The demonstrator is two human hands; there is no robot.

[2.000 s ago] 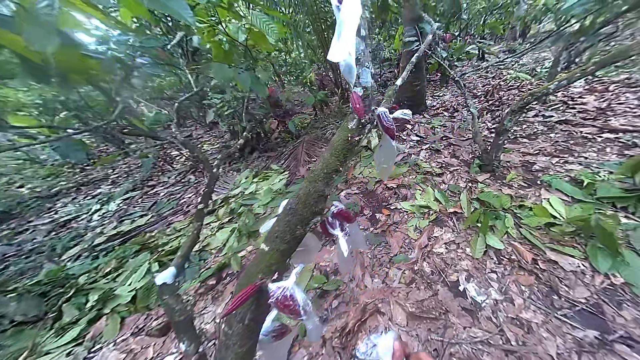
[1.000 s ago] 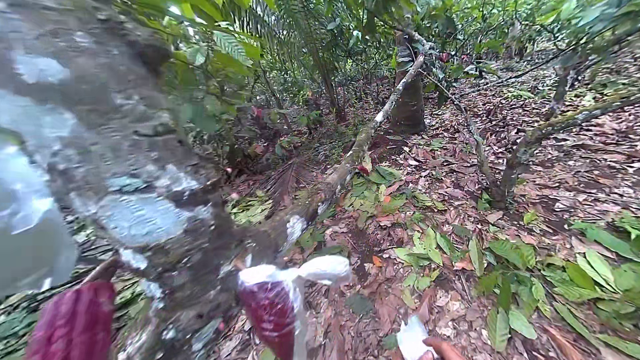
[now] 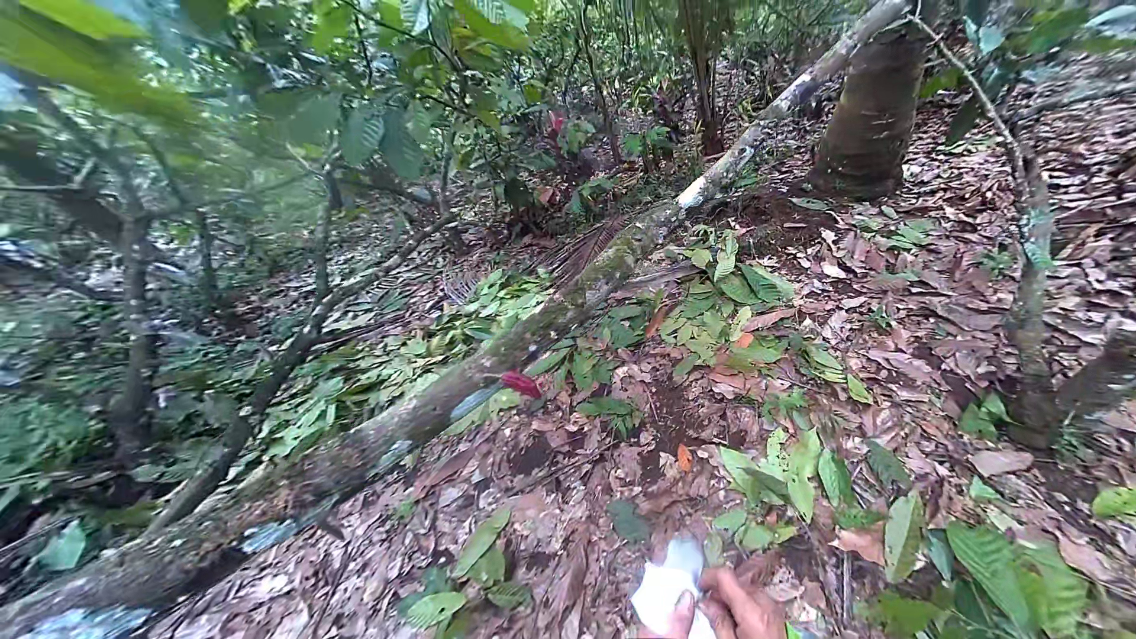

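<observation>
My right hand (image 3: 732, 606) is at the bottom edge, right of centre, its thumb and fingers closed on a crumpled white plastic bag (image 3: 661, 593). The bag sticks up and to the left from the fingertips; the wrist is cut off by the frame. My left hand is out of view. Up and left of the bag, a small red cacao pod (image 3: 521, 384) hangs at the side of a leaning mossy cacao trunk (image 3: 404, 422). No bag shows around that pod.
The leaning trunk crosses from lower left to upper right. A thick upright trunk (image 3: 874, 115) stands behind, and a thin one (image 3: 1034, 293) at right. Leafy branches (image 3: 355, 124) hang at upper left. Brown leaf litter (image 3: 568, 497) and green leaves (image 3: 803, 466) cover the ground.
The view has shifted strongly; the bagged red pods and the close trunk seen before are out of view. My right hand still holds white plastic, and more of the hand shows.
</observation>
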